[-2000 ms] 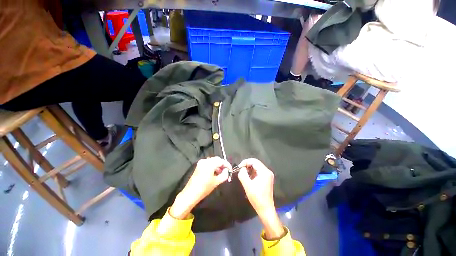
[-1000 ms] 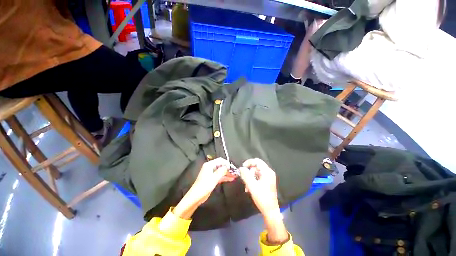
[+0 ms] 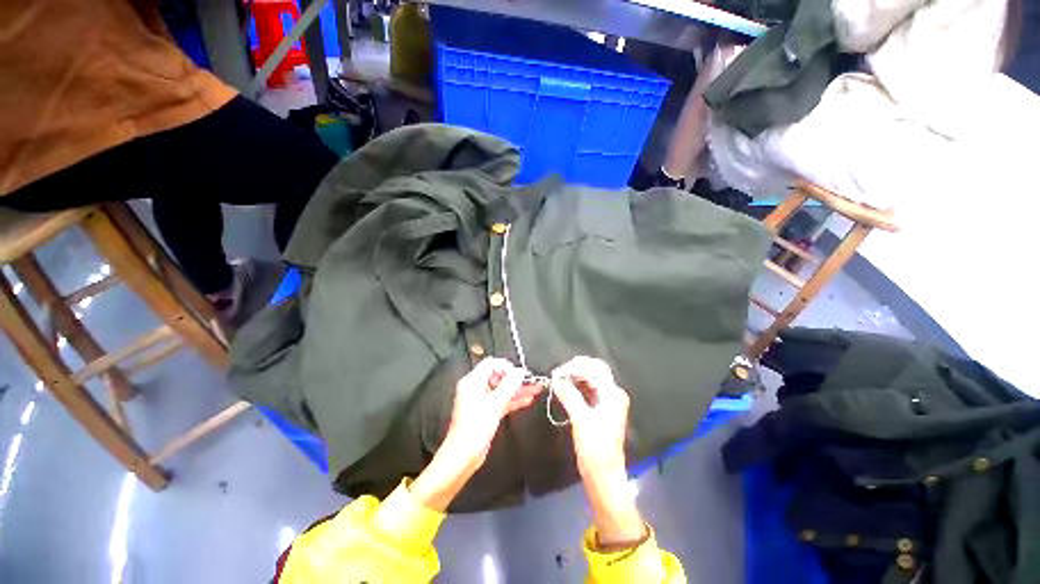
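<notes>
A dark olive-green jacket point(image 3: 639, 285) lies spread before me. The pale zipper line point(image 3: 511, 297) runs down its front beside brass-gold buttons point(image 3: 496, 300) to my fingertips. My left hand point(image 3: 488, 399), bare, pinches the zipper's lower end. My right hand point(image 3: 591, 399), bare, pinches a thin pale cord point(image 3: 555, 413) that hangs in a small loop beside its fingers. The fingertips of both hands are close together. Any small part between them is too small to tell.
Blue crates stand under the jacket point(image 3: 299, 447) and behind it point(image 3: 547, 108). A second jacket pile point(image 3: 901, 422) lies at the right. Seated people are at the left point(image 3: 103, 103) and upper right point(image 3: 844, 137), on wooden stools point(image 3: 120, 342). A table edge crosses the top.
A loop of pale cord now shows below my right fingers. Both hands have shifted only slightly, staying at the zipper's lower end. The view has moved a little.
</notes>
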